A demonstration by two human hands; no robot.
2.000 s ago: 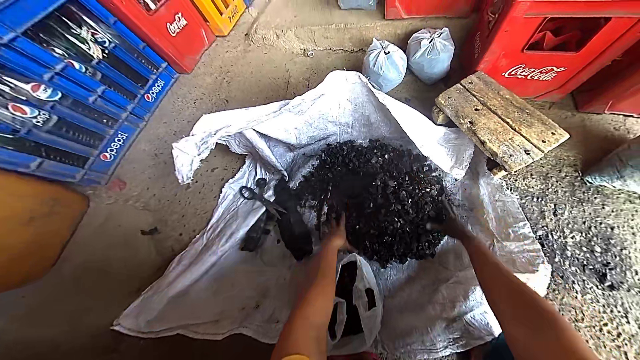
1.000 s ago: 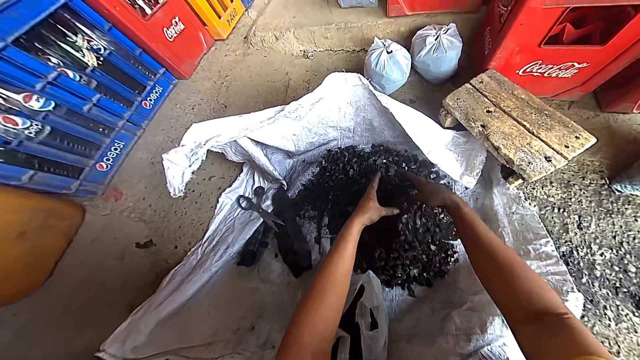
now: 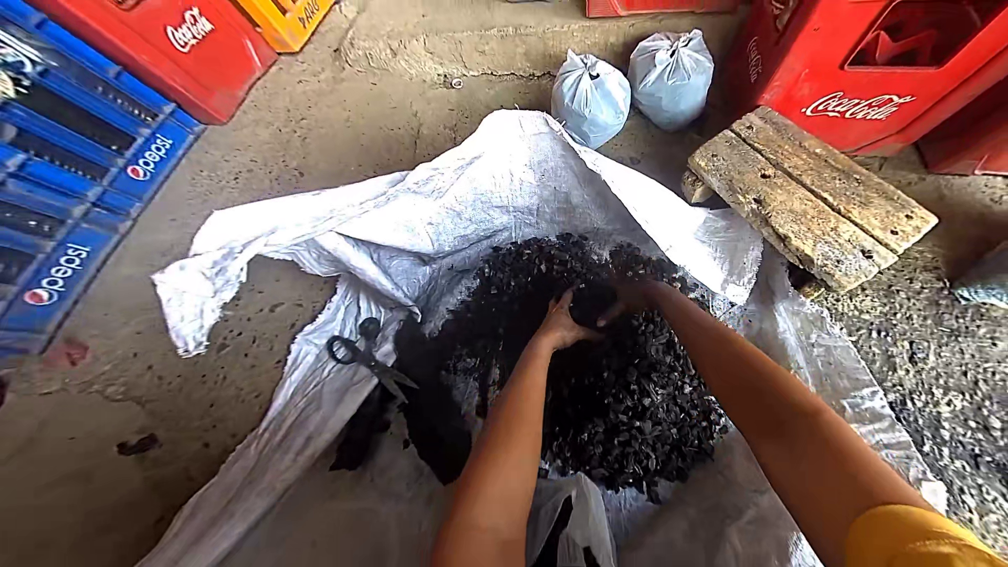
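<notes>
A heap of black charcoal pieces (image 3: pixel 646 402) lies on a spread white woven sack (image 3: pixel 488 181). Over the heap, my left hand (image 3: pixel 565 324) and my right hand (image 3: pixel 628 299) are cupped around a dark clump of charcoal (image 3: pixel 592 304). The fingers of the right hand are dark and partly lost against the heap. Left of the heap, scissors (image 3: pixel 370 358) with dark handles rest on the sack beside black cloth-like pieces (image 3: pixel 433 409). An open translucent plastic bag (image 3: pixel 579 512) with black contents stands at the bottom, partly behind my left forearm.
Two tied plastic bags (image 3: pixel 591 98) stand behind the sack. A low wooden stool (image 3: pixel 811 197) is at the right, near red crates (image 3: pixel 850 102). Blue bottle crates (image 3: pixel 87 260), a red crate (image 3: pixel 189 55) and a yellow crate (image 3: pixel 290 20) are at the left. Black bits cover the floor at right.
My hands were apart at the heap's sides two seconds ago. They have come together over its middle, now around a dark clump.
</notes>
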